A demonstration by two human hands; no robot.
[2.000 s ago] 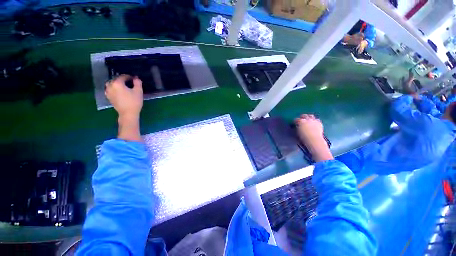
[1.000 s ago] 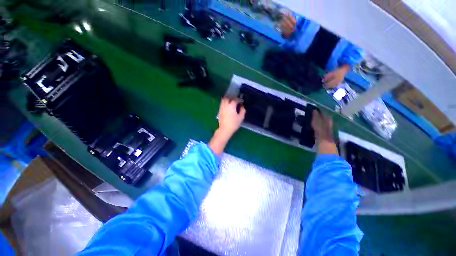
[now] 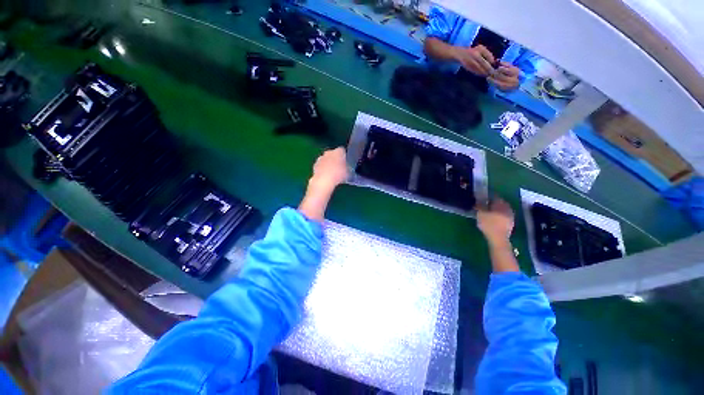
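A black slotted panel [image 3: 394, 163] lies flat on a pale protective sheet [image 3: 480, 166] on the green surface. My left hand [image 3: 332, 167] is at the sheet's left edge, fingers closed around that edge. My right hand [image 3: 495, 219] is at the sheet's lower right corner, fingers on the corner. Neither hand touches the panel. A silvery bubble-textured sheet stack [image 3: 378, 301] lies nearer me, between my forearms, shining brightly.
A tall stack of black bracket frames [image 3: 116, 146] and a single frame [image 3: 193, 224] stand left. Another panel [image 3: 571, 238] lies right near a white post [image 3: 602, 284]. An open carton [image 3: 38, 289] is lower left. Another person's hands [image 3: 491, 68] are across the belt.
My hands have left the panel's ends and moved down to the sheet's edges. Across the belt, the other person's hands have come together. The earliest view faced further right.
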